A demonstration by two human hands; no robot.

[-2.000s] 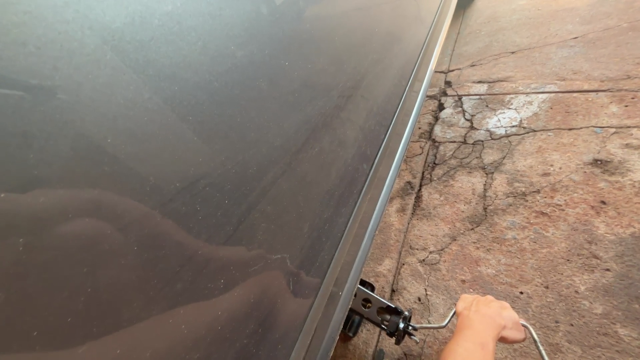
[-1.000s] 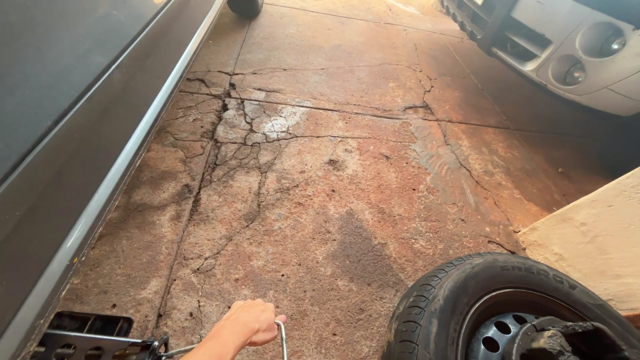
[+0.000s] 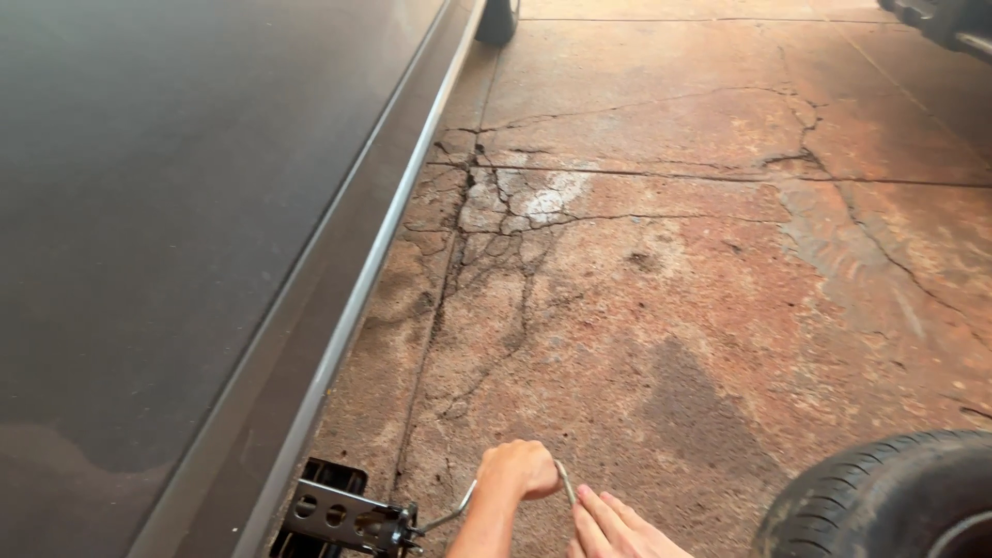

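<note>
My left hand [image 3: 521,470] is closed around the bent metal crank handle [image 3: 452,513] of a scissor jack. The black jack [image 3: 341,511] sits low beside the car's sill [image 3: 341,341], partly under it, and the crank runs from its end joint to my fist. My right hand [image 3: 616,527] is at the bottom edge, fingers extended, with the fingertips against the crank's free end, right of my left hand. Its palm is partly cut off by the frame, and its thumb cannot be made out.
A dark car door panel [image 3: 170,194] fills the left side. A spare wheel's tire [image 3: 876,496] lies on the cracked concrete floor [image 3: 620,310] at bottom right. Another car wheel [image 3: 497,22] stands at the top, and part of another vehicle [image 3: 945,23] shows at top right.
My right hand has come into view beside the crank's free end. My left hand stays on the crank. The view has swung between the car and the floor.
</note>
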